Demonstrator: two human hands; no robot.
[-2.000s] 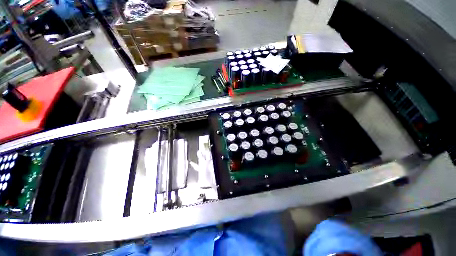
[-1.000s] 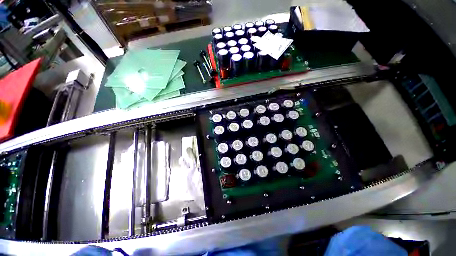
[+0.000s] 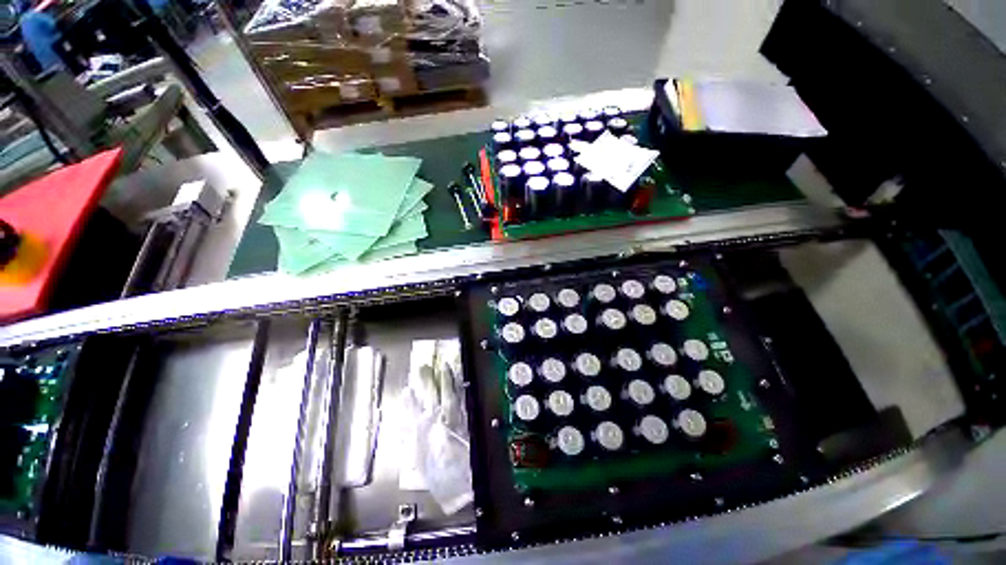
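Note:
A green circuit board (image 3: 618, 477) with rows of black capacitors with silver-white tops (image 3: 597, 398) lies in a black carrier (image 3: 485, 381) on the conveyor, right of centre. The carrier sits between the silver rails. Neither my left hand nor my right hand is in the picture. A small patch of blue sleeve or clothing (image 3: 888, 554) shows at the bottom right edge.
Pale-green sheets (image 3: 342, 199) and a sample capacitor board (image 3: 552, 166) with white paper on top lie on the green shelf behind. Thin tools (image 3: 461, 206) lie between them. Another board (image 3: 28, 408) is cut off at left. White crumpled cloth or gloves (image 3: 441, 441) lie on the metal plate.
The view has shifted, so the conveyor and shelf sit lower than one second ago. The blue clothing at the bottom has mostly left the picture. The white crumpled items show more fully.

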